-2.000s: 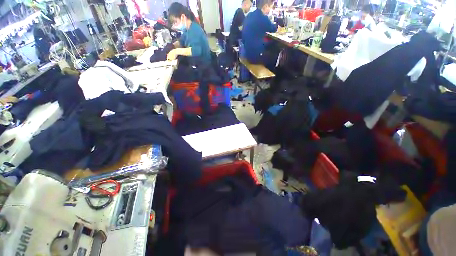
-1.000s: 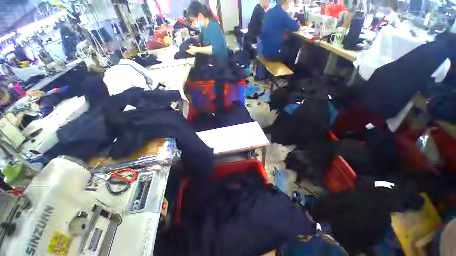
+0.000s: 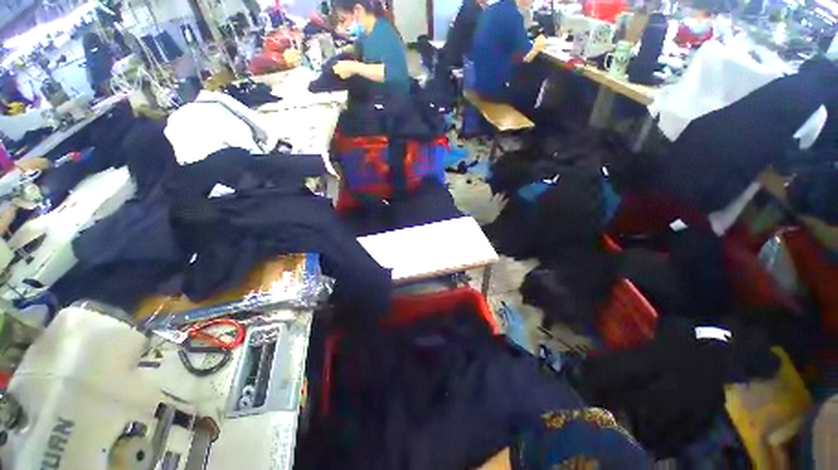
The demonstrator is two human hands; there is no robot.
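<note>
A large heap of dark navy garment pieces (image 3: 432, 386) lies in front of me, over the red plastic crate (image 3: 478, 307). A sliver of bare skin, seemingly my right hand or wrist (image 3: 497, 461), shows at the bottom edge beside a dark patterned sleeve (image 3: 579, 442). It is mostly cut off, so its fingers and any grip are hidden. My left hand is not in view. More dark pieces (image 3: 266, 216) are piled on the table at the left and hang down towards the crate.
The off-white sewing machine (image 3: 83, 386) is at lower left, with red-and-black scissors (image 3: 216, 335) and a bobbin tray (image 3: 257, 367). A white-topped stool (image 3: 427, 250) stands beyond the crate. Dark heaps (image 3: 680, 376) and a yellow piece (image 3: 772, 404) lie right. People (image 3: 381, 50) sit behind.
The view shifted right, then slightly back left and down. The skin at the bottom edge has moved right from its place two seconds ago, and more of the patterned sleeve shows.
</note>
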